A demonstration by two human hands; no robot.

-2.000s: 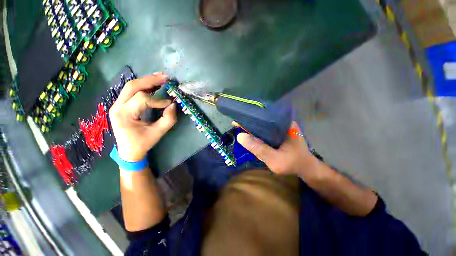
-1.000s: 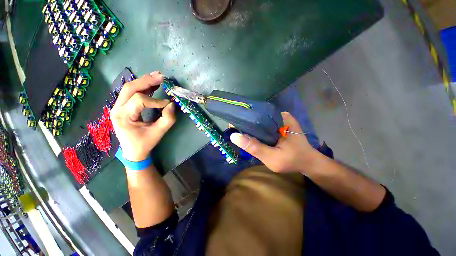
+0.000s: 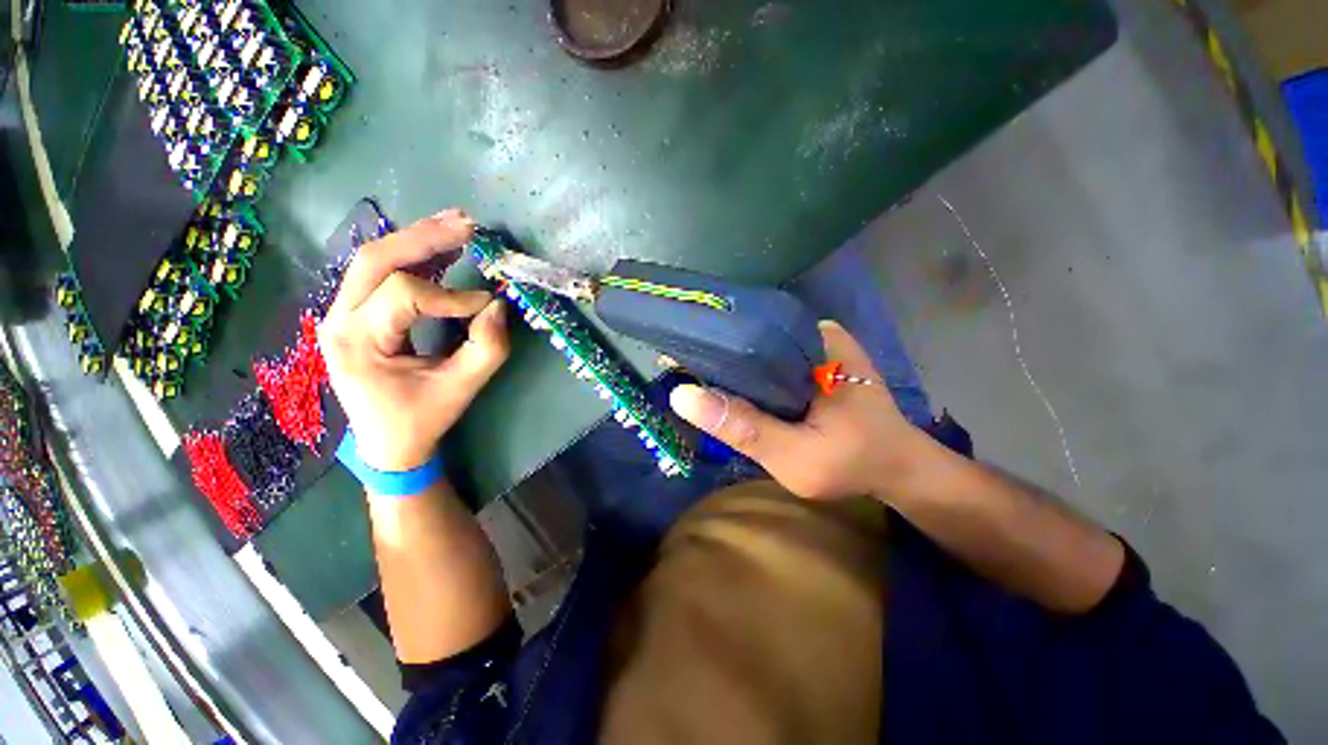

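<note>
My left hand [image 3: 408,342], with a bright blue wrist band [image 3: 389,469], is at the upper end of a narrow green PCB strip [image 3: 590,364]. Its fingertips pinch near that end; whether they hold a lead wire or the board is too small to tell. The strip slants down to the right, past the bench edge. My right hand [image 3: 794,437] grips the dark blue soldering gun [image 3: 714,328], with orange at its rear. The gun's metal tip is at the strip's upper end, close to my left fingers.
Red and black lead wires [image 3: 262,444] lie in heaps on a dark mat left of my left hand. PCB panels [image 3: 219,88] with a black sheet [image 3: 124,218] lie at the far left. A round brown dish [image 3: 612,26] is at the top. A conveyor [image 3: 190,611] runs along the left.
Since the oldest frame, the view has shifted slightly and the gun sits a little further left, its tip at the strip's end. Over the last second, almost nothing has moved.
</note>
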